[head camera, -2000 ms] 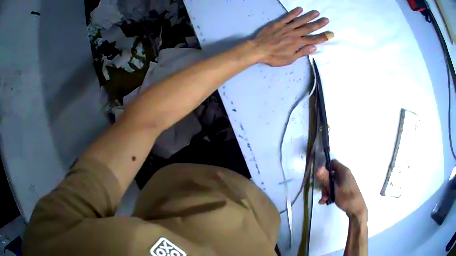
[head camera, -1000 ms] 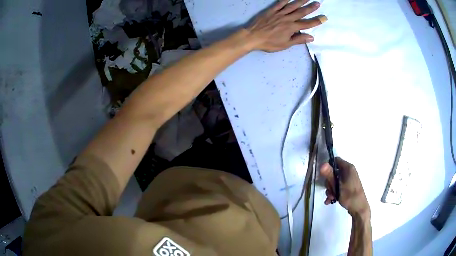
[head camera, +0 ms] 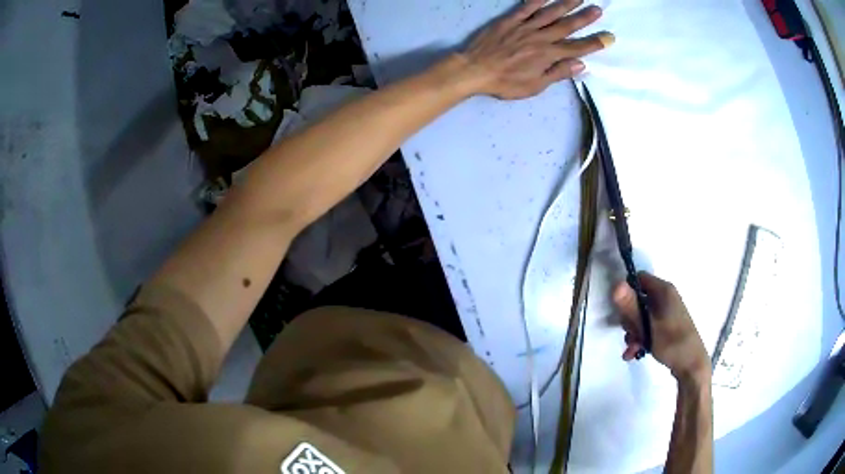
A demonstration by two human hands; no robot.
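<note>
The white paper pattern point(head camera: 690, 176) lies on the pale table. My left hand point(head camera: 539, 51) lies flat, fingers spread, across the pattern's edge at the top, with a yellowish band on one fingertip. My right hand point(head camera: 665, 322) is shut on the handles of the black shears point(head camera: 615, 197). The shears point up along the pattern edge, their tips just below my left hand. An olive fabric strip point(head camera: 586, 236) hangs down beside the blades. A thin white strip point(head camera: 531, 278) curves down to its left.
A slim speckled bar point(head camera: 747, 296) lies on the pattern at the right. A red and black tool point(head camera: 788, 18) with a black cord is at the upper right. A dark grey object point(head camera: 820, 398) is at the lower right. A scrap pile point(head camera: 320, 231) lies beyond the table's left edge.
My right hand and the shears have moved right and slightly up. My left hand moved up from its earliest position, then slightly down. The speckled bar appears lower.
</note>
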